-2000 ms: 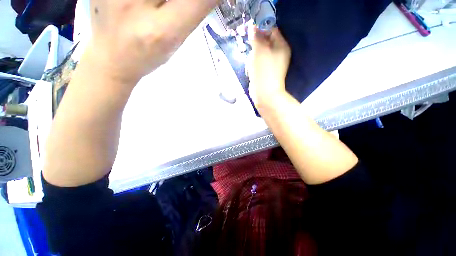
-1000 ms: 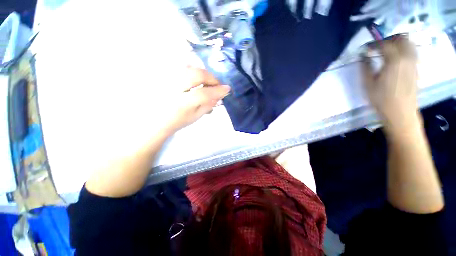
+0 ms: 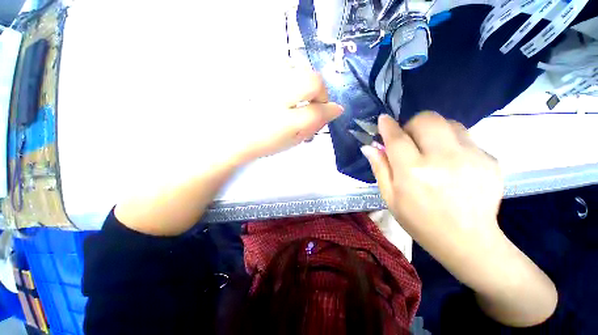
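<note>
The dark navy garment (image 3: 459,72) lies under and right of the machine's needle area, with a folded end hanging towards the table's front edge. My left hand (image 3: 288,124) is at the cloth's left edge, thumb and fingertips pinched together; what they pinch is too small and overexposed to tell. My right hand (image 3: 439,163) holds small thread snips (image 3: 364,131), blades pointing left over the cloth, close to my left fingertips. The presser foot area is glary. The grey cylinder attachment (image 3: 410,44) is just above and right of the snips.
White looped label tape (image 3: 534,26) lies at the upper right. A grey measuring tape (image 3: 288,207) runs along the table's front edge. Brown tape (image 3: 46,170) covers the left edge, with a blue crate (image 3: 62,275) below. Red checked clothing (image 3: 387,262) shows below the table.
My right hand has come from the right side of the table to the cloth, now with the snips. My left hand stays pinched at the cloth's edge. The view has shifted.
</note>
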